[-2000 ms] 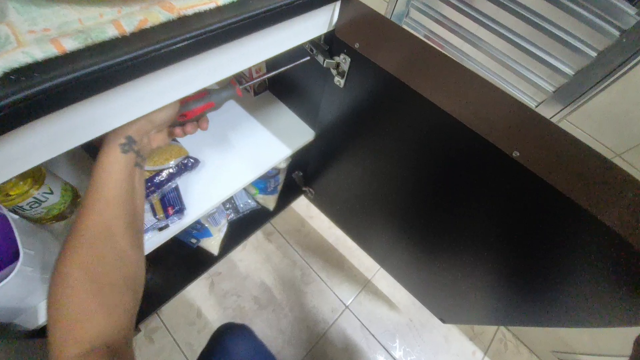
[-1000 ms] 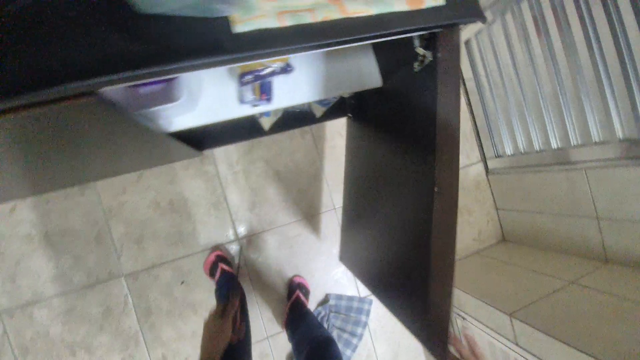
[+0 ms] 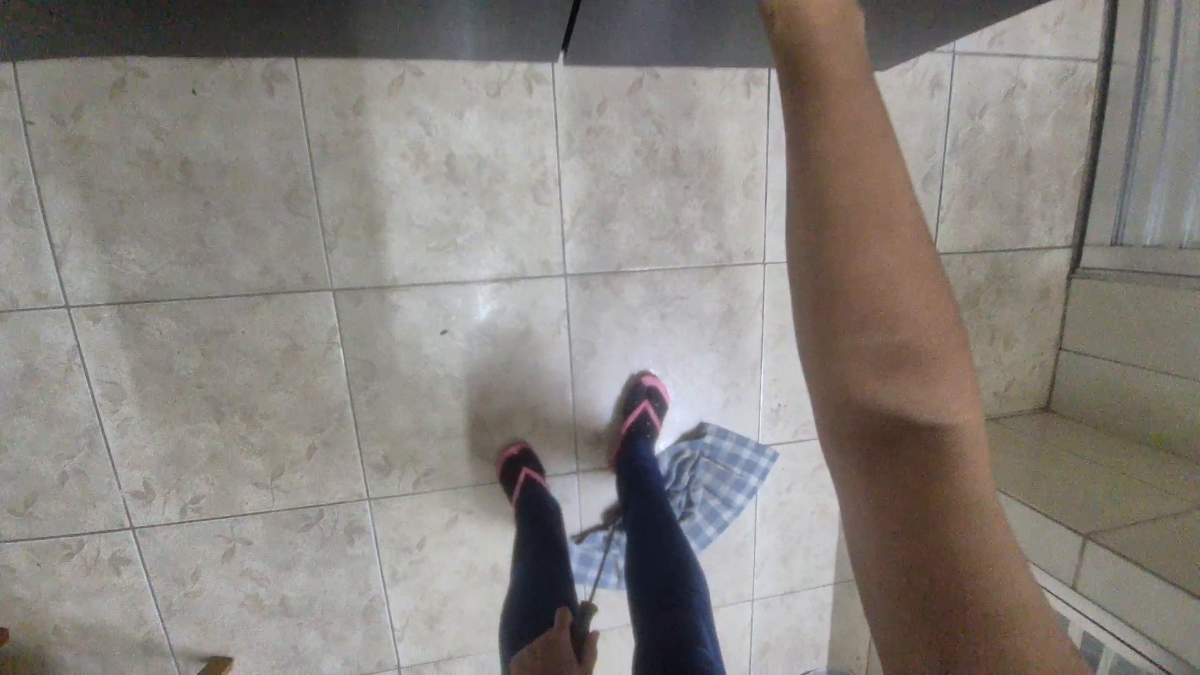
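My right forearm [image 3: 891, 309] reaches up the right side of the head view to the lower part of a dark cabinet front [image 3: 675, 33]. Only the wrist end of my right hand [image 3: 814, 11] shows at the top edge; its fingers are hidden or out of frame. Low in the middle, my left hand [image 3: 558, 647] is closed around the dark handle of a screwdriver [image 3: 583, 621], beside my left leg. The screwdriver's long thin shaft points up between my legs, over a blue-and-white checked cloth [image 3: 717, 483] on the floor.
Another dark cabinet panel [image 3: 281, 28] adjoins at the upper left, across a narrow gap. My feet in pink-strapped flip-flops [image 3: 645, 403] stand on the tiled floor [image 3: 441, 375]. A tiled step [image 3: 1106, 450] and a metal slatted door [image 3: 1158, 141] are at the right.
The cabinet door, open in both earlier frames, now lies about in line with the cabinet front, and the shelf is out of sight. My right arm has come into view. The view has tipped down.
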